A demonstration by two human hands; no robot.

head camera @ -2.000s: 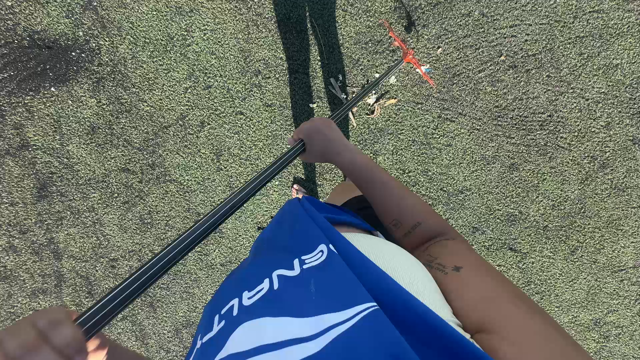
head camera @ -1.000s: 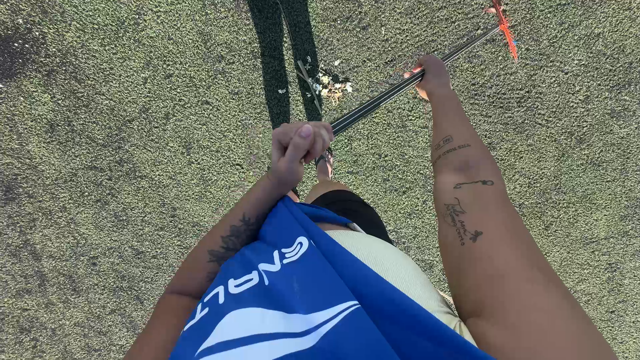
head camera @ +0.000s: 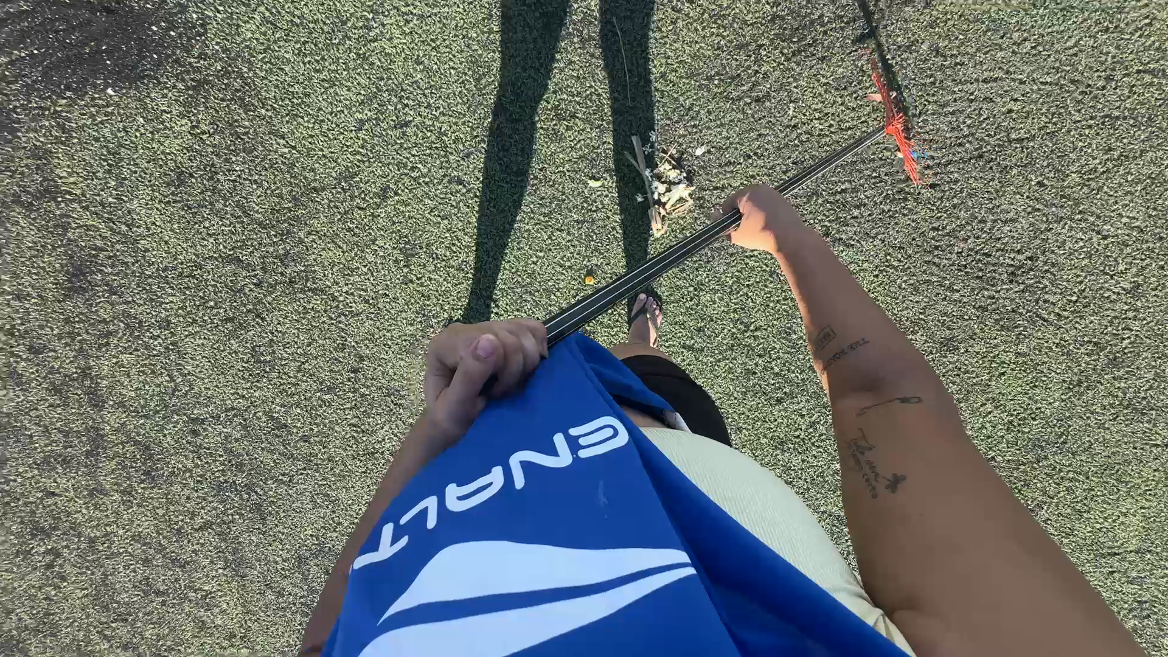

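Observation:
A long dark pole with pale stripes slants from my waist up to the right and ends in a red-orange rake or broom head on the ground. My left hand is closed around the pole's near end, beside the blue cloth with white print. Farther along, my right hand grips the shaft between my body and the head. Dry debris, pale bits and thin sticks, lies in a small pile left of the head. Some blue and light bits touch the head's lower end.
Rough green artificial turf or similar ground spreads all around. My foot in a black flip-flop stands just below the pole. A small orange-yellow bit lies near the shaft. Dark soil or grit covers the upper left. Shadows of legs cross the ground.
My left hand was far out at the lower left two seconds ago; it is now close to my waist. My right hand has shifted along to the right, and the red-orange head now lies right of the debris.

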